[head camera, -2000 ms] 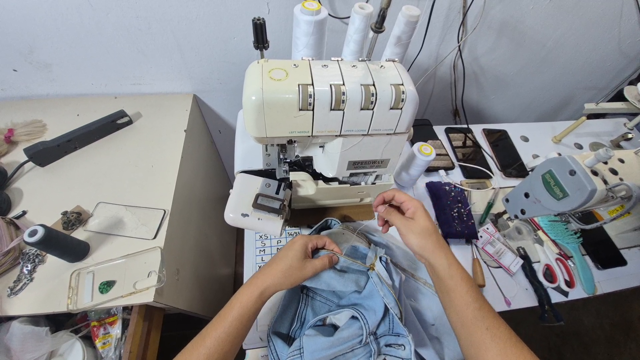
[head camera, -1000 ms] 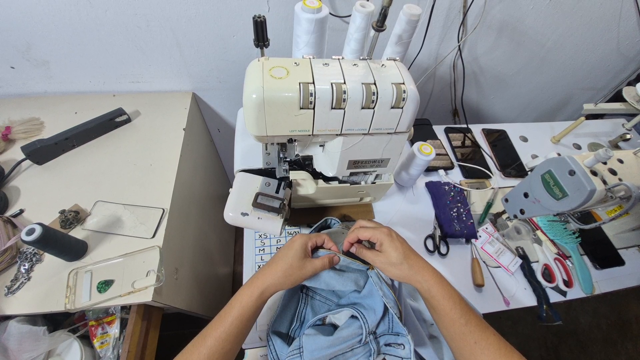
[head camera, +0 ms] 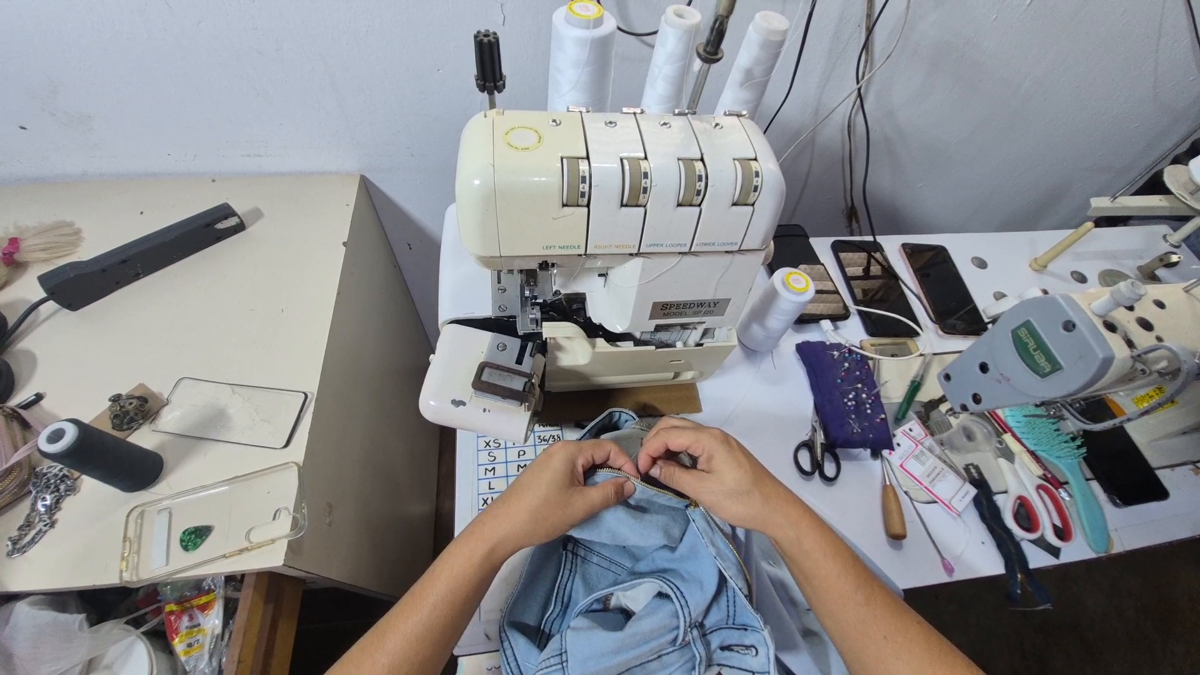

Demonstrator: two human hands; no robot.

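Observation:
Light blue denim jeans point(head camera: 647, 572) lie bunched in front of a white Speedway overlock machine point(head camera: 619, 187). My left hand point(head camera: 572, 487) pinches the garment's upper edge beside a brass-toothed zipper point(head camera: 656, 486). Close beside it, my right hand point(head camera: 708, 473) grips the same edge, its fingertips almost touching the left ones. Whether a needle or thread is between the fingers cannot be told. The zipper runs under my right hand and down the right side of the denim.
Small scissors point(head camera: 817, 457), a purple pincushion point(head camera: 846, 394), a wooden-handled awl point(head camera: 892, 506) and a white thread cone point(head camera: 776, 307) lie right of the hands. A second sewing machine point(head camera: 1069, 347) stands farther right. On the left table are a black thread spool point(head camera: 100, 455) and a clear phone case point(head camera: 214, 525).
My right hand, raised apart from the left two seconds ago, has come down and left to the denim edge. The small scissors, not visible in the oldest frame, now show.

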